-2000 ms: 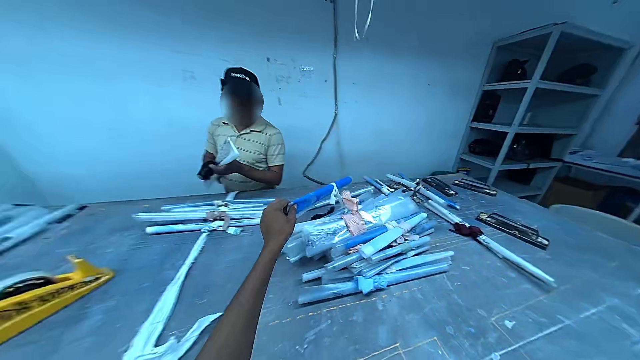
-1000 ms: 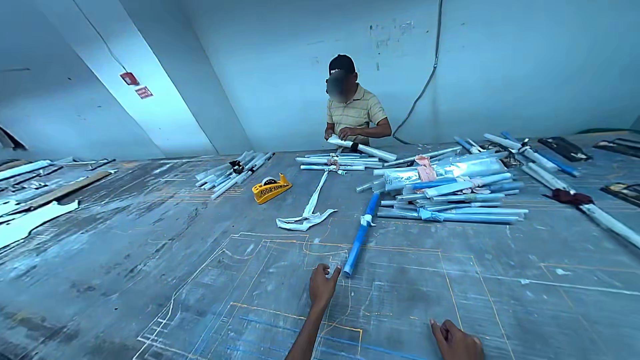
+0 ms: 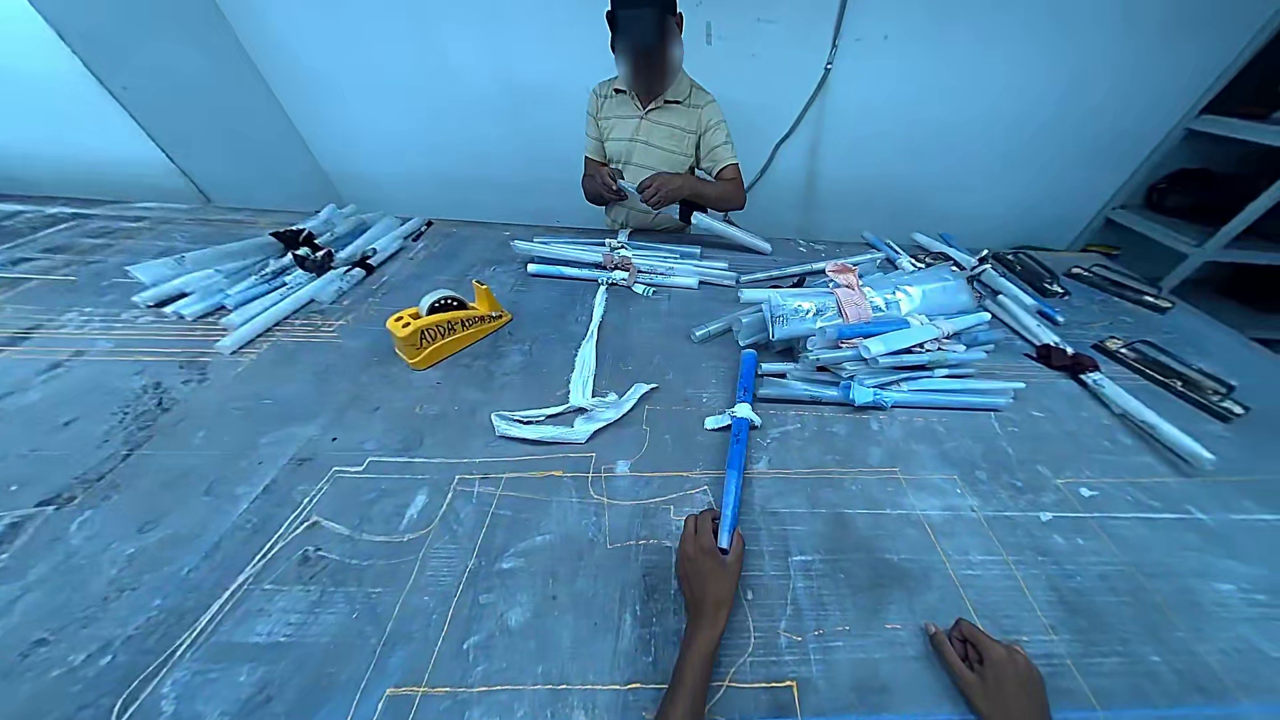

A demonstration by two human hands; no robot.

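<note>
A blue rolled tube (image 3: 738, 450), with a white cloth strip (image 3: 733, 417) tied around it, lies lengthwise on the grey table. My left hand (image 3: 710, 565) has its fingers around the tube's near end. My right hand (image 3: 988, 668) rests on the table at the lower right, fingers curled, with no object seen in it. Just beyond the tube, to the right, is a pile of clear plastic-wrapped rolls (image 3: 870, 310) tied with cloth strips. Another tied bundle of rolls (image 3: 640, 268) lies farther back, and a long white cloth strip (image 3: 585, 370) trails from it towards me.
A yellow tape dispenser (image 3: 447, 325) stands left of centre, before more tied rolls (image 3: 290, 270). Behind the table a person (image 3: 660, 150) holds a small pale item. Black metal-edged holders (image 3: 1170, 375) and a tied roll (image 3: 1140, 410) lie at right, near shelves (image 3: 1200, 225). Chalk lines mark the tabletop (image 3: 560, 600).
Two seconds ago my left hand held the blue tube by the pile; the tube now lies nearer me. The person behind the table has moved their hands. The view has shifted.
</note>
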